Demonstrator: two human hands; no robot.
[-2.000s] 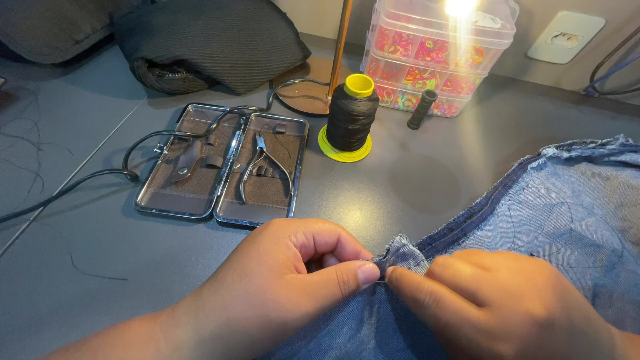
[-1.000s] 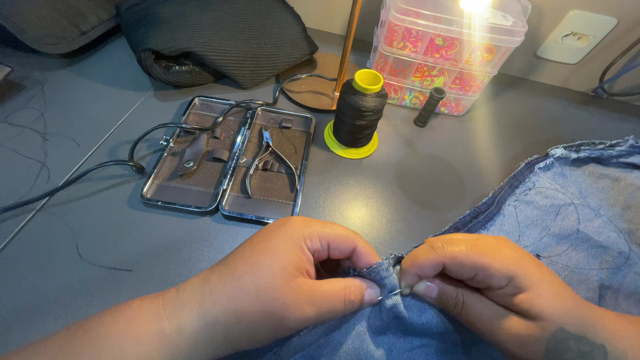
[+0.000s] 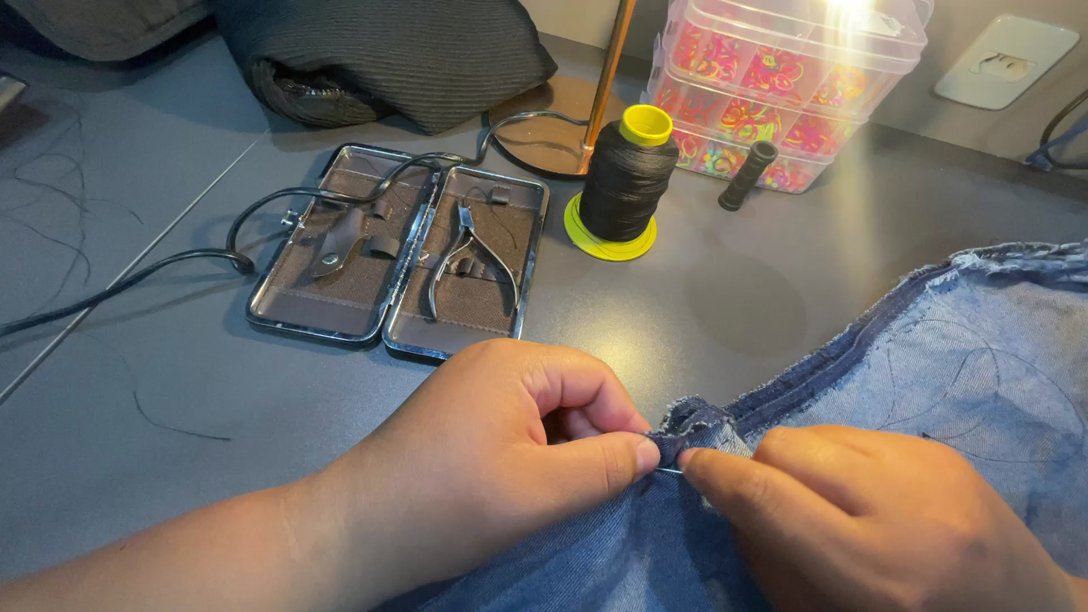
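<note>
Blue denim fabric (image 3: 960, 357) with a frayed, thick seam spreads over the right side and the bottom of the view. My left hand (image 3: 510, 433) pinches the seam edge between thumb and index finger. Close beside it, my right hand (image 3: 858, 510) has its fingertips on the same fold. A thin metal needle (image 3: 670, 469) shows in the small gap between the two hands; most of it is hidden by fingers and cloth. Dark thread (image 3: 977, 433) lies in loops on the denim to the right.
An open manicure case (image 3: 395, 314) holds cuticle nippers (image 3: 466, 255). Behind stand a black thread cone (image 3: 627, 183), a lamp base (image 3: 544, 127), a small black cylinder (image 3: 748, 176) and a clear organizer box (image 3: 782, 110). A black cable (image 3: 297, 194) crosses the case; dark cloth (image 3: 391, 51) lies behind.
My right hand has turned, with its fingertips now lower against the fold; more of the needle showed between the hands one second ago. My left hand keeps its pinch.
</note>
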